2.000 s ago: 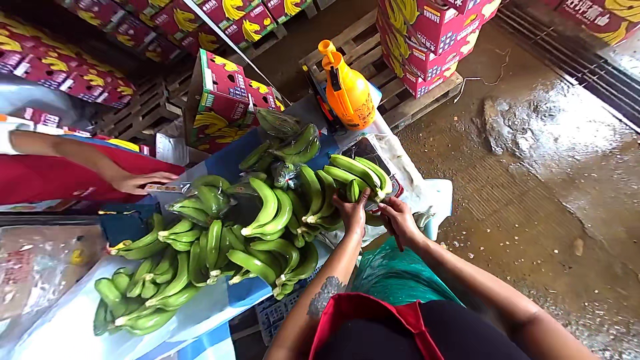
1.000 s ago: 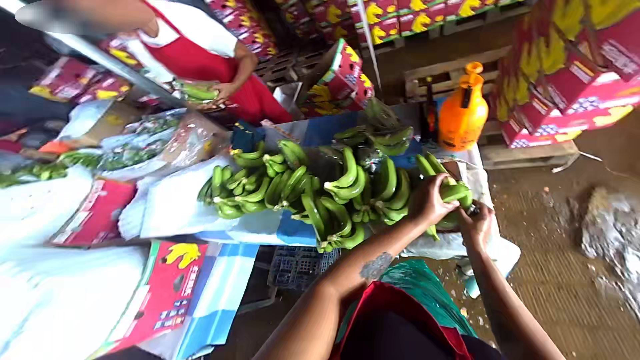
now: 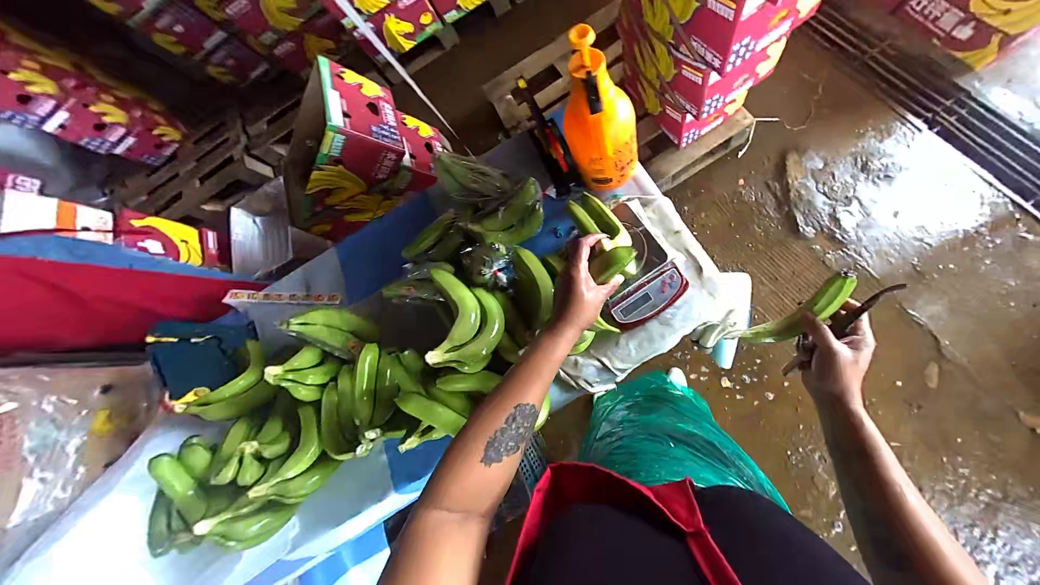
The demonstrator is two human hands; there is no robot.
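My left hand [image 3: 587,280] grips a small bunch of green bananas [image 3: 603,231] beside a red-and-white digital scale [image 3: 646,296]. Out to the right, over the wet floor, my right hand [image 3: 837,353] holds a single green banana [image 3: 800,313] together with a dark, thin curved tool [image 3: 869,307], perhaps a knife; the fingers hide part of it. Many green banana bunches [image 3: 366,390] lie across the table to the left of my left hand. Some bananas in clear plastic [image 3: 504,207] lie just above them.
An orange pump sprayer [image 3: 601,122] stands at the table's far corner. Printed banana cartons [image 3: 715,57] are stacked on a wooden pallet [image 3: 707,150]. An upright carton [image 3: 357,154] is beyond the table. A green plastic bag [image 3: 678,439] hangs beside my body.
My hands were together at the bananas; my right hand has moved away to the right with one banana. The other person, seen earlier at the left, is out of view. The view has swung back right.
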